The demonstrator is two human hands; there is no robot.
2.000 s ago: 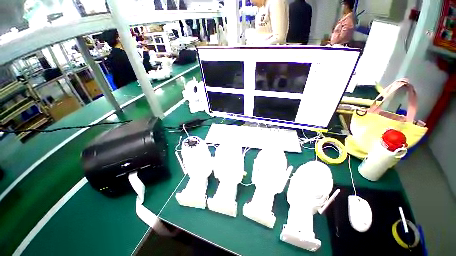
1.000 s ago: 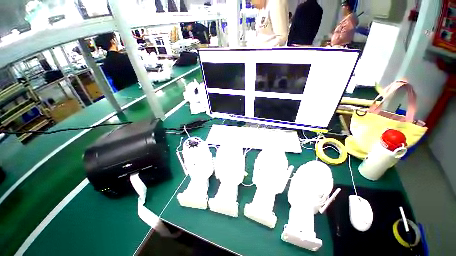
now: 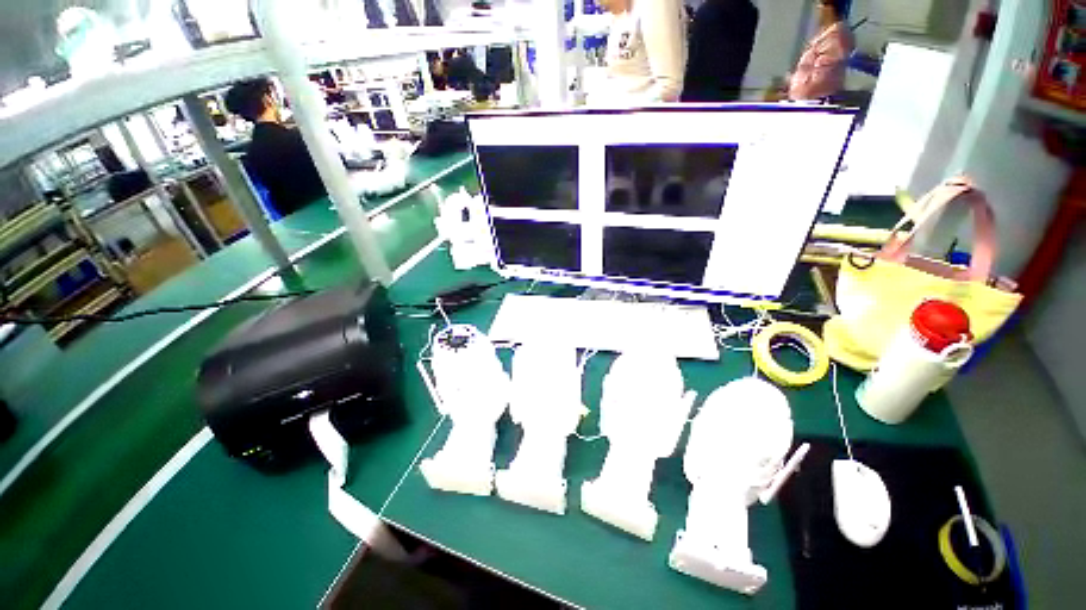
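Neither of my hands is in the picture. A row of several white security cameras stands on the green bench: the leftmost camera (image 3: 467, 405) shows a dark lens ring with dots, and the rightmost camera (image 3: 729, 477) has a thin white antenna (image 3: 782, 472) at its side. The black label printer (image 3: 304, 375) is left of them, with a white label strip (image 3: 345, 506) curling from it to the bench edge. The monitor (image 3: 661, 203) behind shows four dark panes on white. The flat white keyboard (image 3: 604, 327) lies under it, partly behind the cameras.
A white mouse (image 3: 860, 503) and a thin tape ring (image 3: 972, 551) lie on the black mouse pad (image 3: 822, 572). A yellow tape roll (image 3: 790, 354), white bottle with red cap (image 3: 911, 369) and yellow tote bag (image 3: 917, 298) are at right. Another white camera (image 3: 465, 232) stands left of the monitor. People are behind.
The bench view shifts only slightly. The seated person at the back left has moved a little, and a dark-clothed person behind the monitor has shifted. The cameras and printer stay in place.
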